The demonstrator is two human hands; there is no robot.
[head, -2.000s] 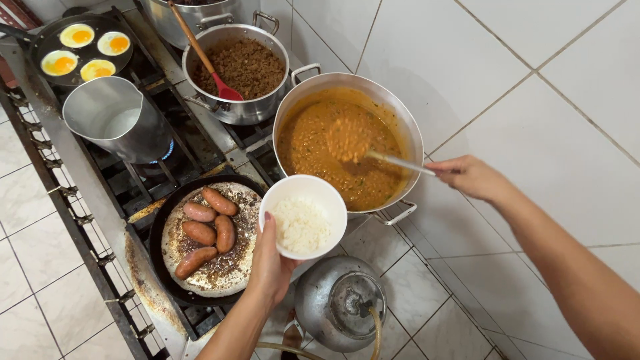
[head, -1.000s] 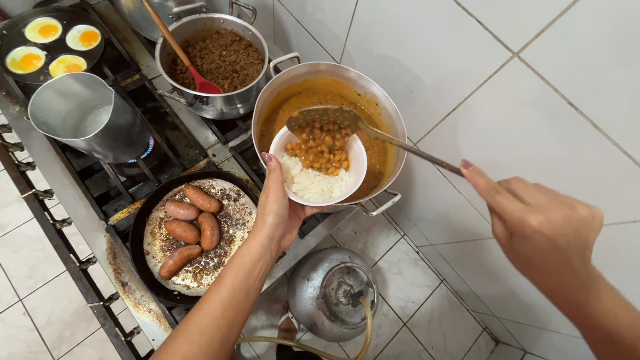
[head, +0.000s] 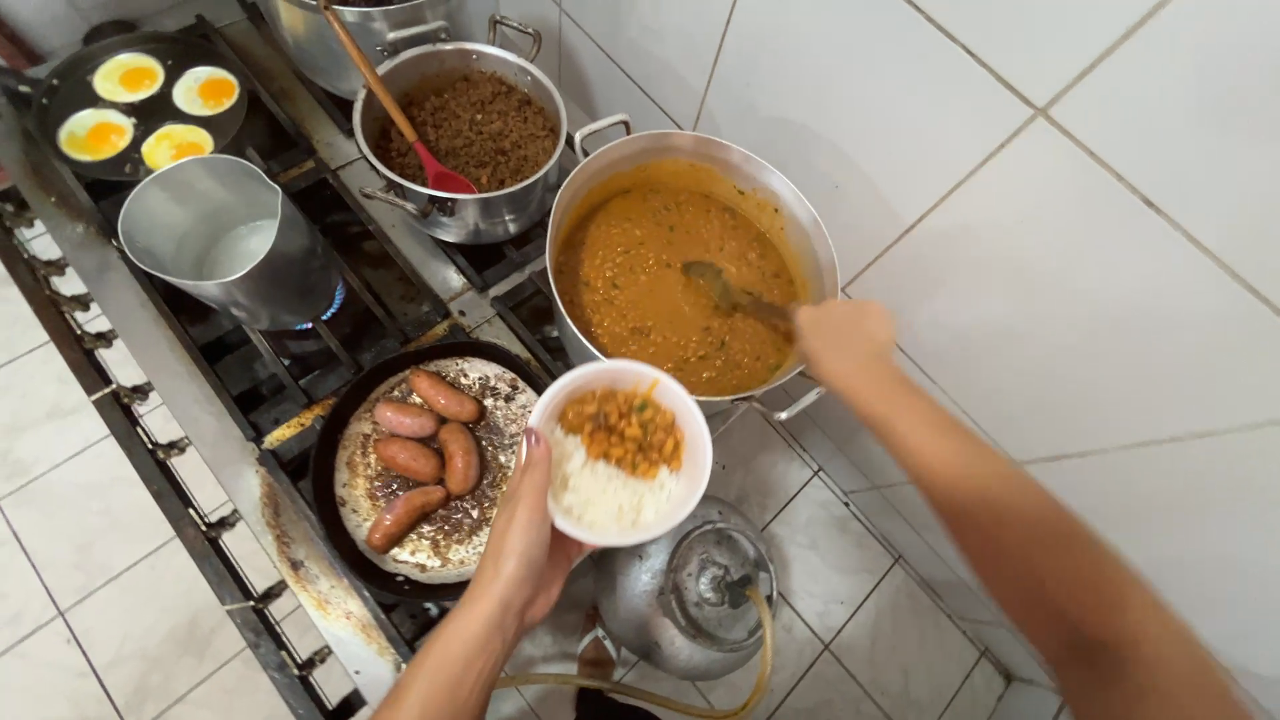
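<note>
My left hand [head: 530,540] holds a white bowl [head: 697,500] from its left side and below, between the frying pan and the large pot. White rice [head: 605,495] fills its near part, with beans in orange sauce [head: 628,428] on the far part. My right hand [head: 845,340] is closed on the handle of a metal ladle [head: 735,295], over the near right rim of a large aluminium pot [head: 825,240]. The ladle's head is partly sunk in the bean stew [head: 640,270]. Sausages [head: 408,460] lie in a dark frying pan [head: 325,500] left of the bowl.
On the gas stove [head: 230,375] a metal jug [head: 290,270] stands over a blue flame. Behind are a pan of fried eggs [head: 130,78] and a pot of ground meat [head: 500,130] with a red spoon [head: 440,175]. A gas cylinder [head: 650,600] with a hose stands below; the tiled wall is right.
Beans were on the ladle, then on the rice in the bowl. My right hand has moved the ladle from above the bowl back into the stew. The bowl has come away from the pot's rim.
</note>
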